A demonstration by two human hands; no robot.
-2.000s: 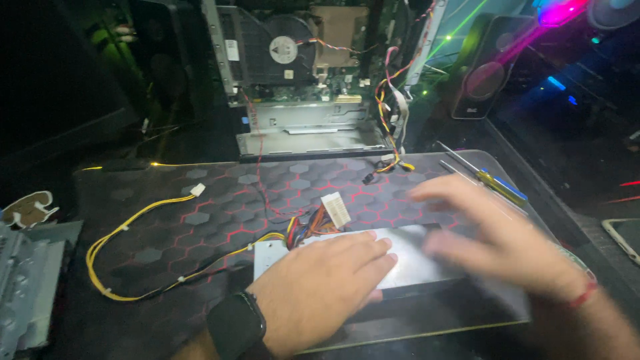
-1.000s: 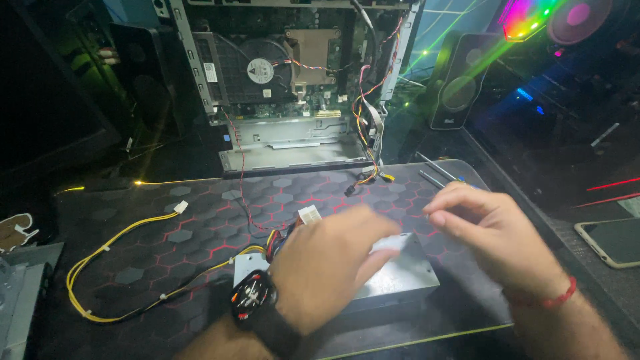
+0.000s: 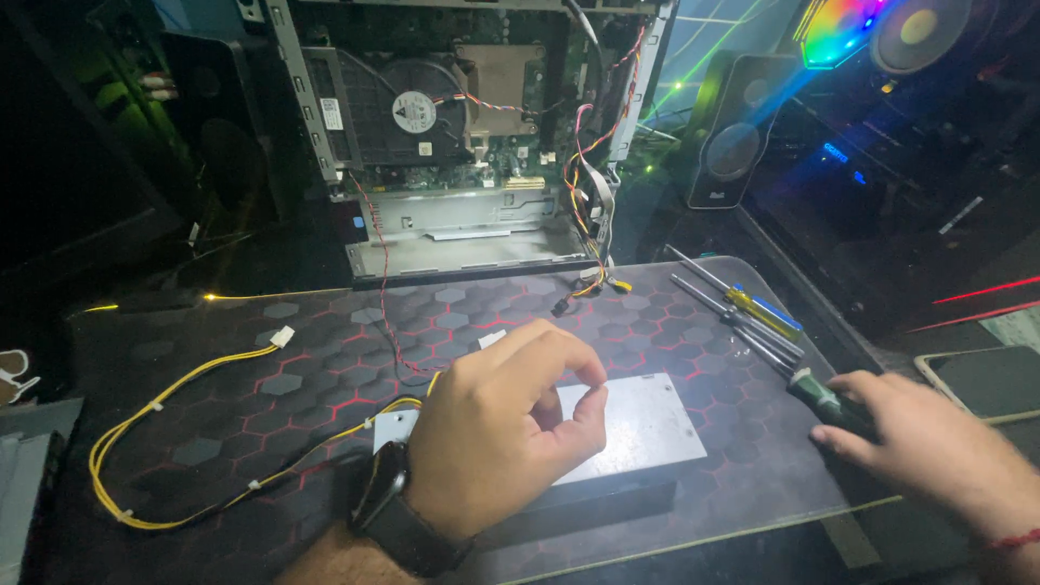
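Note:
My left hand (image 3: 508, 426), with a black watch on the wrist, is over a metal power supply unit (image 3: 634, 431) on the patterned mat. Its thumb and index fingertips meet; whether something small is between them cannot be told. At the right, my right hand (image 3: 902, 431) has its fingers around the dark green handle of a screwdriver (image 3: 837, 406), whose shaft points up and left. Beside that shaft lie a screwdriver with a yellow and blue handle (image 3: 764, 313) and another metal shaft tool. Yellow and black cables (image 3: 187, 378) with a white connector loop left from the unit.
An open computer case (image 3: 479, 236) with a blower fan (image 3: 414, 112) and motherboard stands behind the mat (image 3: 455, 317); its loose wires hang onto the mat. A speaker (image 3: 727, 134) is behind at right, a phone (image 3: 987, 378) at the right edge, a metal part (image 3: 24, 487) at left.
My right hand has moved right, away from the power supply unit, to the green-handled screwdriver. My left hand remains over the unit, its thumb and index finger now touching.

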